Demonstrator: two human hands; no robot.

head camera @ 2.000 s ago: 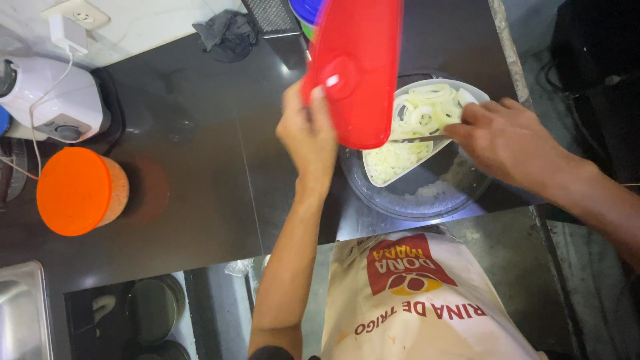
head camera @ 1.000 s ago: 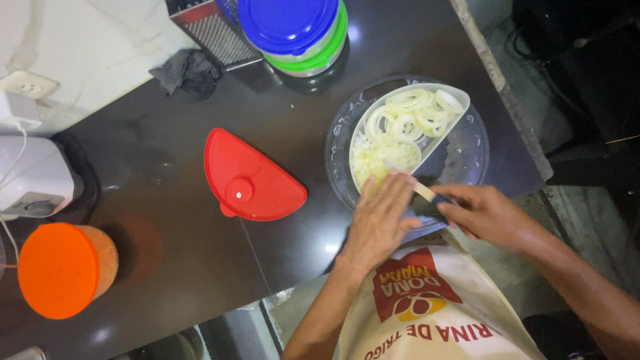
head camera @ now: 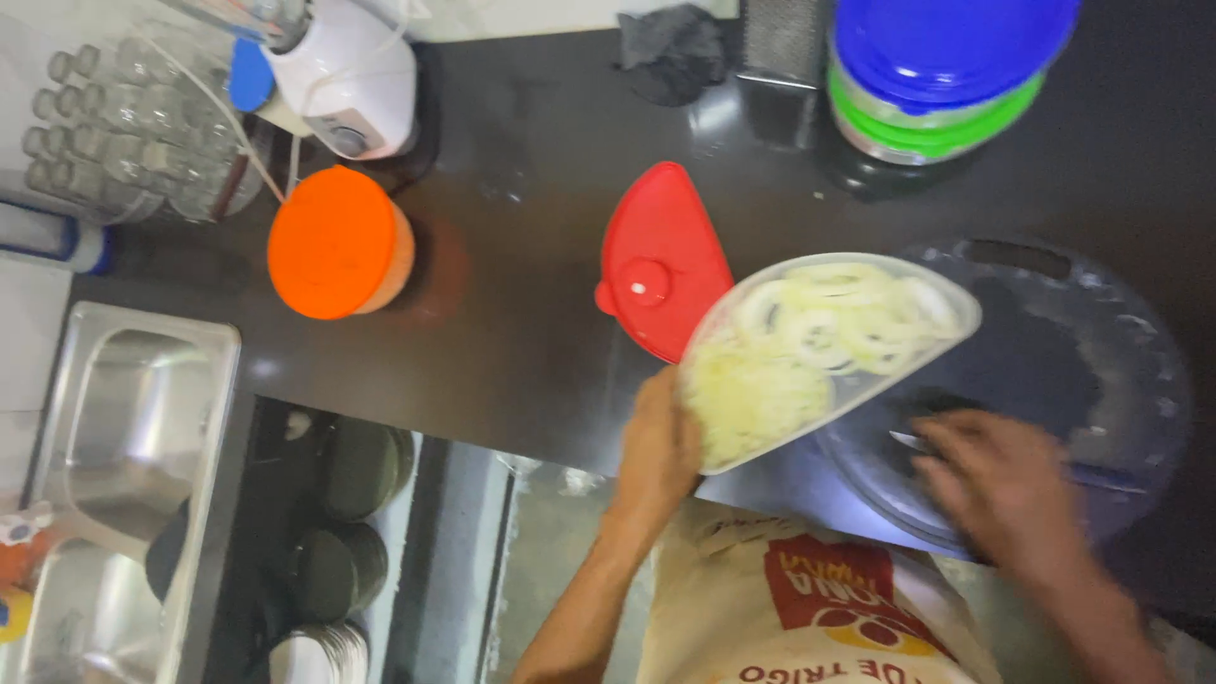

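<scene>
My left hand (head camera: pixel 660 437) grips the lower left end of a half-round, translucent white container (head camera: pixel 879 377), lifted and overlapping the left side of the round glass cutting board (head camera: pixel 1026 332). Sliced onion rings (head camera: pixel 845 313) and finely chopped onion (head camera: pixel 755 394) fill it. Blurred by motion, my right hand (head camera: pixel 1002 475) is low over the board. A knife blade tip (head camera: pixel 907 440) shows at its fingertips; whether the fingers close on the knife is not clear. The red half-round lid (head camera: pixel 665 256) lies on the dark counter, just left of the container.
Tubs with blue (head camera: pixel 955 47) and green (head camera: pixel 936 123) lids stand at the back, beside a metal grater (head camera: pixel 784 38) and a dark cloth (head camera: pixel 673 52). Leftward are an orange-lidded tub (head camera: pixel 332 242), a white blender base (head camera: pixel 347 81), glass bottles (head camera: pixel 142 123) and a steel sink (head camera: pixel 233 380).
The container, on the board before, is now raised to the left in my left hand. The red lid, in my left hand two seconds ago, lies on the counter. The view has shifted left.
</scene>
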